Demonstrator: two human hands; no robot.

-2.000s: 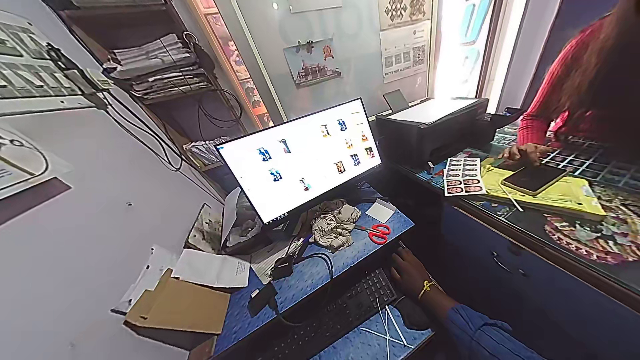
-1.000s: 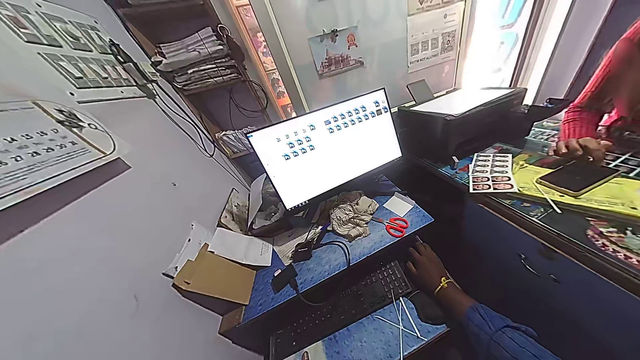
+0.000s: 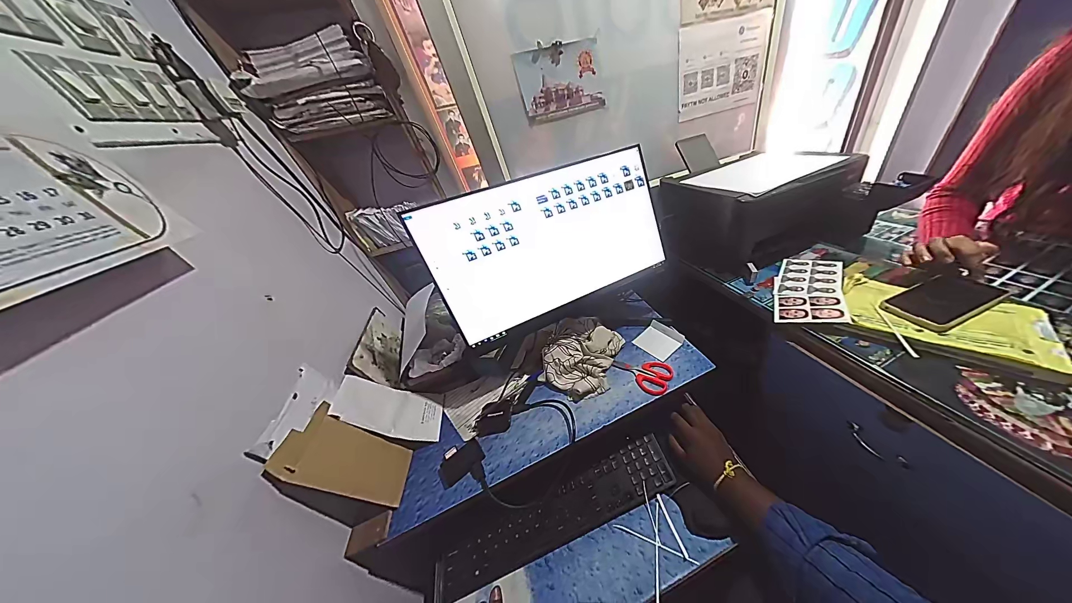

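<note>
My right hand [image 3: 702, 442], with a yellow thread at the wrist, rests palm down beside the right end of the black keyboard [image 3: 557, 511]; what lies under its fingers is hidden. A dark rounded thing, perhaps a computer mouse [image 3: 702, 509], is just below it. Of my left hand only what looks like a fingertip [image 3: 496, 595] shows at the bottom edge. The monitor [image 3: 544, 251] shows rows of small icons. Red-handled scissors [image 3: 653, 378] and a crumpled cloth [image 3: 578, 356] lie on the blue desktop. Thin white strips [image 3: 657, 536] cross over the keyboard's edge.
A black printer [image 3: 758, 205] stands behind, right of the monitor. On the glass counter are a photo sheet [image 3: 811, 291], a yellow packet [image 3: 1013, 335] and a phone [image 3: 946, 300], near another person's hand. Cables [image 3: 536, 502] and a brown envelope [image 3: 343, 456] lie at the left.
The monitor showed larger, scattered picture thumbnails two seconds ago and now shows rows of small icons. My right hand stays beside the keyboard. The view has swung left.
</note>
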